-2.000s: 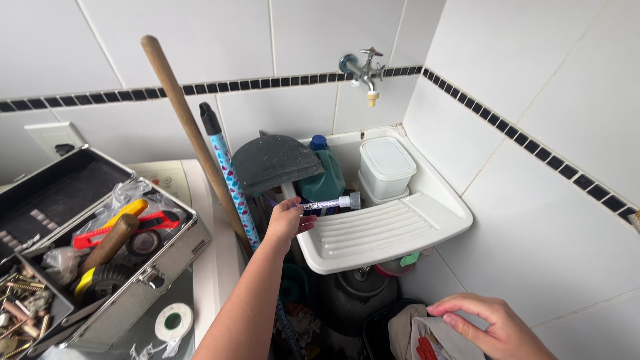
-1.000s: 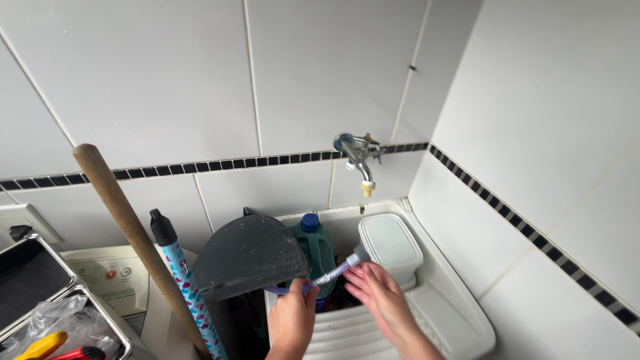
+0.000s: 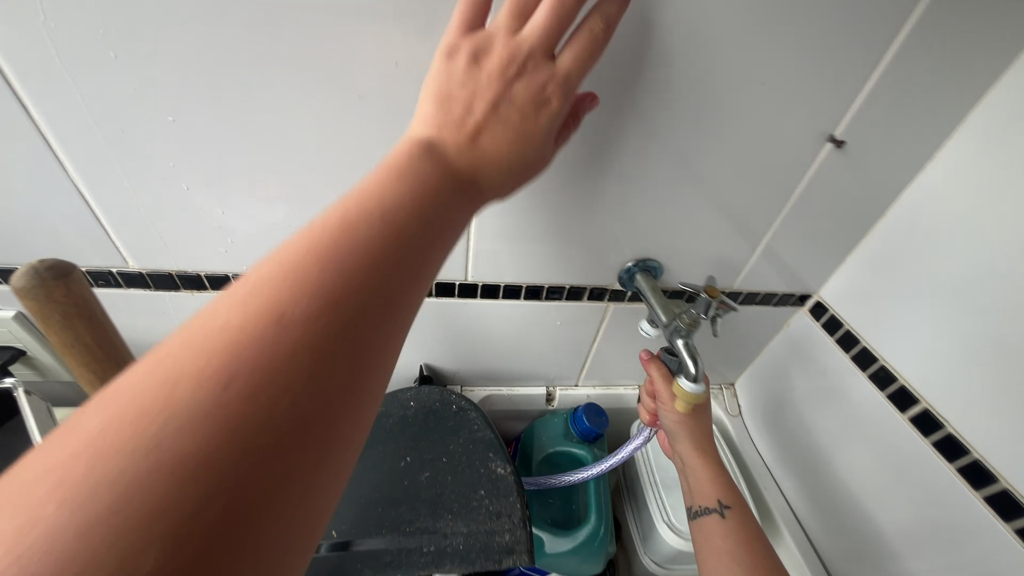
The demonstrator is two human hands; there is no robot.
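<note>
My left hand is raised against or close to the tiled wall, fingers spread and holding nothing; whether it touches cannot be told. My right hand grips the end of a clear braided hose just behind and below the spout of the metal wall faucet. The hose end is mostly hidden by my fingers and the spout. From my hand the hose bends left, passes in front of a teal plastic jug with a blue cap and goes out of sight behind a dark dustpan.
A white lidded tub stands in the white laundry sink, under my right forearm. At the left are a wooden handle, a wall socket plate and part of a metal case. A tiled side wall borders the sink on the right.
My left hand has left the hose and risen to the upper wall. My right hand has brought the hose end up to the faucet. The view has moved closer to the wall.
</note>
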